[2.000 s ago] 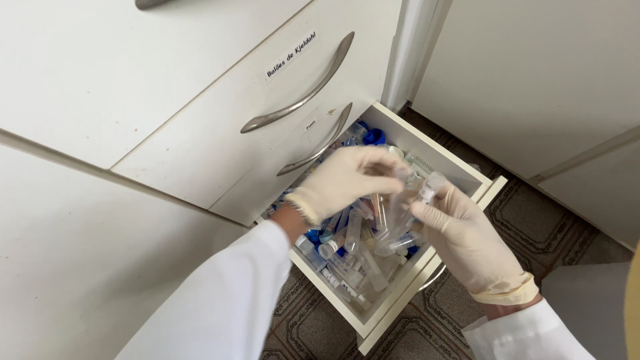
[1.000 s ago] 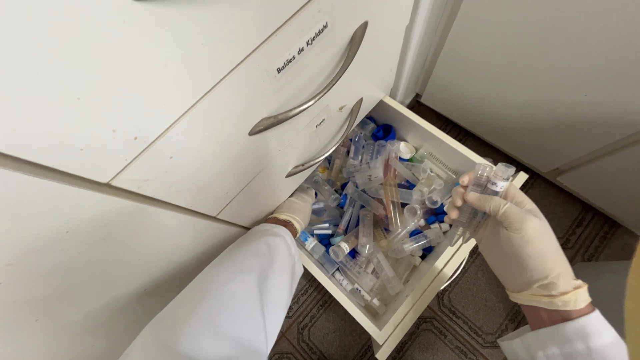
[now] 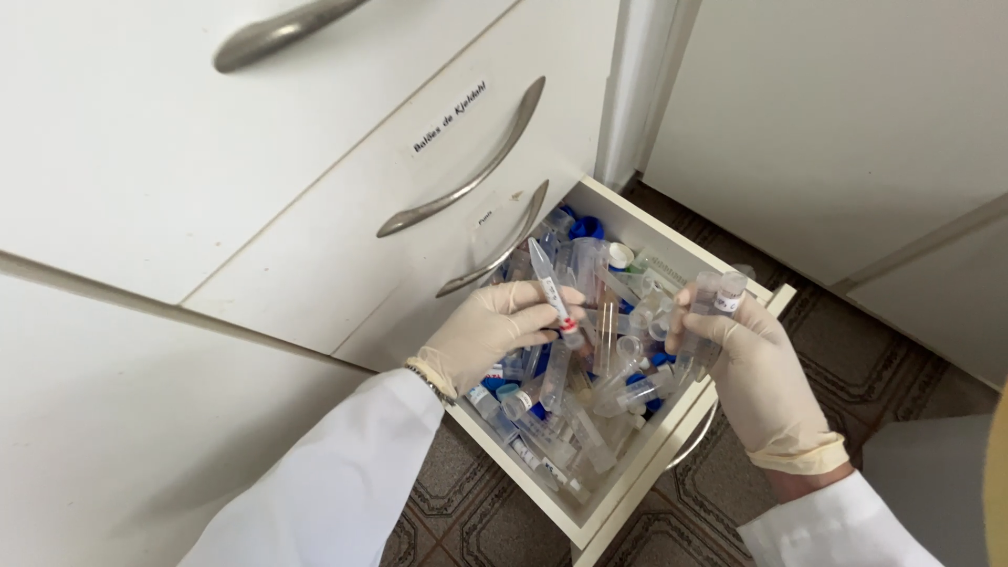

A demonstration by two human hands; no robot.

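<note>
My left hand point(image 3: 504, 319), in a pale latex glove, holds a conical plastic tube point(image 3: 553, 291) between thumb and fingers, its pointed end up and a label with red marks on its side. It is above the left part of an open drawer point(image 3: 669, 224). In my right hand point(image 3: 748, 354), also gloved, are several clear plastic tubes point(image 3: 701, 323), held upright over the drawer's front right edge; one bears a written label. Below both hands lie many loose tubes point(image 3: 587, 437), with a blue cap point(image 3: 586, 228) and a white cap point(image 3: 620, 254) near the back.
White drawer fronts with curved metal handles point(image 3: 480, 177) rise at the left, close to my left hand. A white cabinet panel point(image 3: 819, 134) stands at the right, beyond the patterned tile floor point(image 3: 890, 346). Something yellow point(image 3: 996, 472) shows at the right edge.
My left hand, low at the drawer's left side one second ago, has come up and now holds a conical tube. My right hand keeps its tubes over the drawer's edge.
</note>
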